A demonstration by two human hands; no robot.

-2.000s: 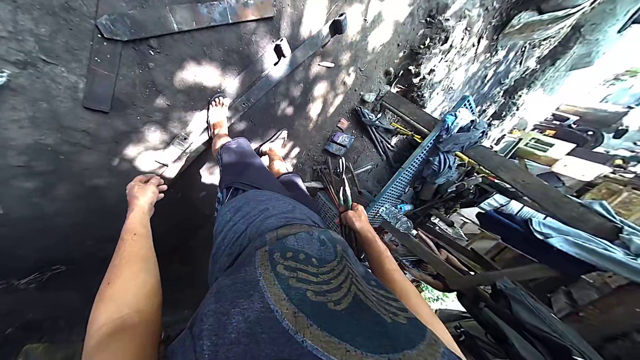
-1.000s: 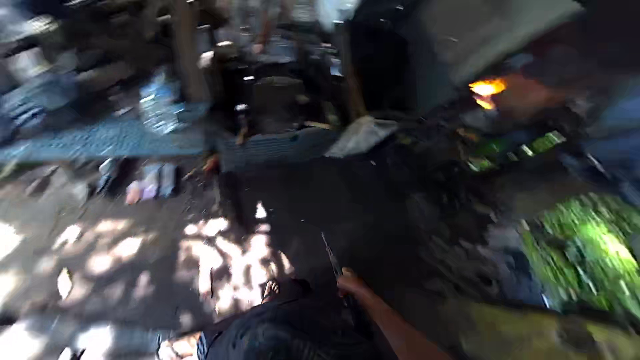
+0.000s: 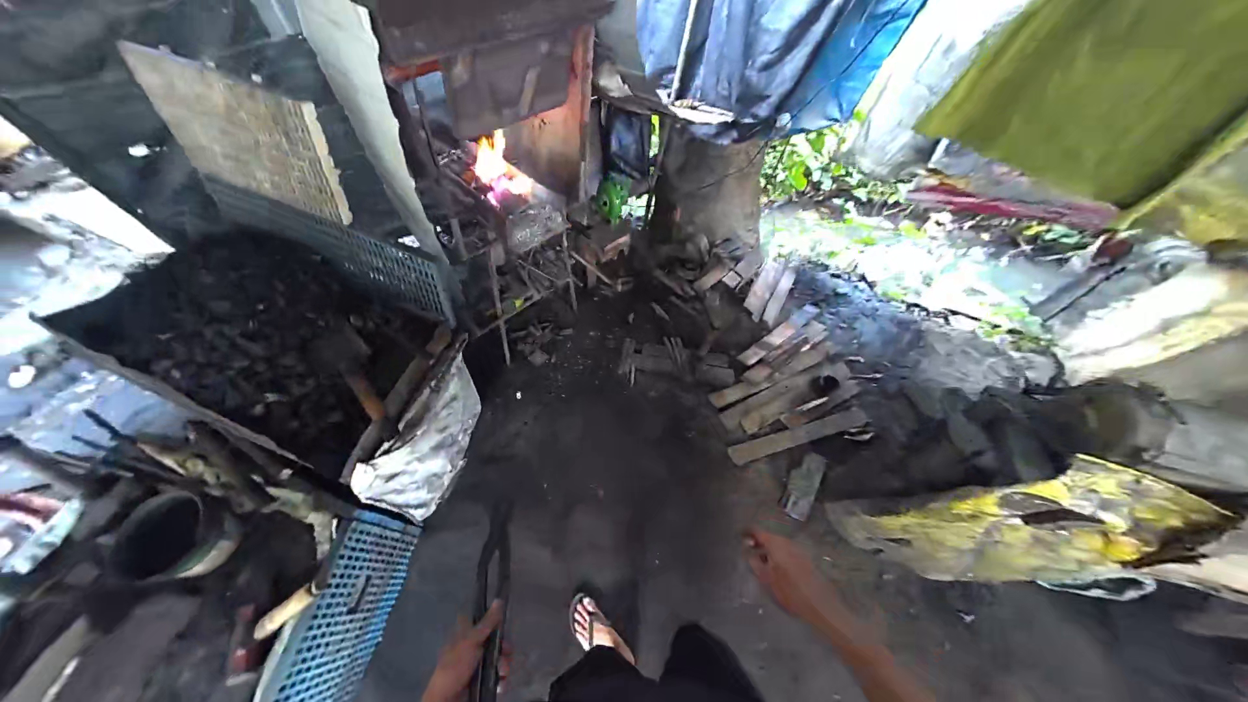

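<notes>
My left hand [image 3: 470,651] grips long, dark metal tongs [image 3: 493,575] at the bottom, left of my sandaled foot [image 3: 597,624]. The two arms of the tongs point forward over the dark ground. On the right, my right hand [image 3: 785,573] hangs above the ground with its fingers loosely curled; nothing shows in it, and blur hides how far the fingers are apart. Ahead, a fire [image 3: 497,171] burns on a raised forge hearth. The wood pieces [image 3: 795,395] lie on the ground beyond my right hand.
At left stands a large bin of charcoal [image 3: 244,341] with a wooden tool handle [image 3: 366,398] in it. A blue perforated panel [image 3: 356,595] and a crumpled sack [image 3: 429,444] edge the walkway. A tree trunk [image 3: 712,190] rises behind, and a yellow sheet [image 3: 1033,517] lies at right.
The view has swung round to face the fire. Earlier my right hand held the long tool; now the tongs are in my left hand, and no tool shows in my right.
</notes>
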